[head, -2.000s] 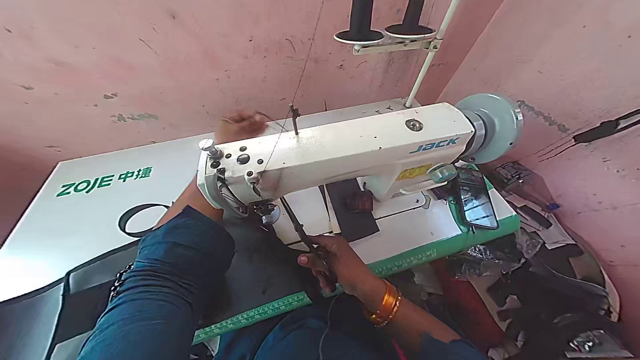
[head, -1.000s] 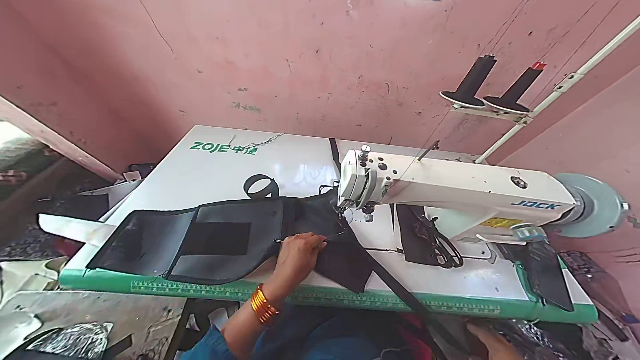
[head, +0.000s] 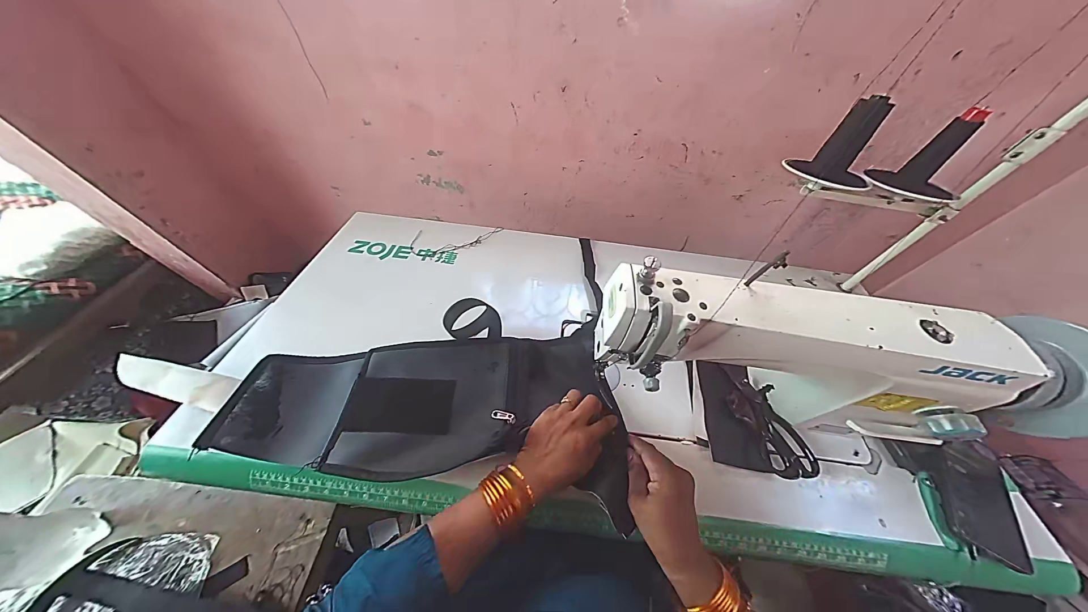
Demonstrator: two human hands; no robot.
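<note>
A black fabric piece point(head: 425, 408) with a zipper pull and a darker rectangular patch lies spread over the left of the white table, its right end at the needle area of the white Jack sewing machine point(head: 816, 331). On this fabric, just below the machine head, my left hand point(head: 565, 442) rests with its fingers bent over the cloth. Pinched at the fabric's right edge, between thumb and fingers, a dark strip is held by my right hand point(head: 663, 489). A black strap loop point(head: 472, 319) lies behind the fabric.
The table point(head: 510, 272) has a green front edge with a printed ruler. Black thread cones point(head: 854, 140) stand on a rack at upper right. Scissors point(head: 786, 446) lie under the machine arm on dark cloth, and a dark flat object point(head: 969, 501) sits at the right corner.
My right hand has come from the lower right to the fabric edge near the needle. My left hand has stayed on the fabric. The view swung left after the first frame.
</note>
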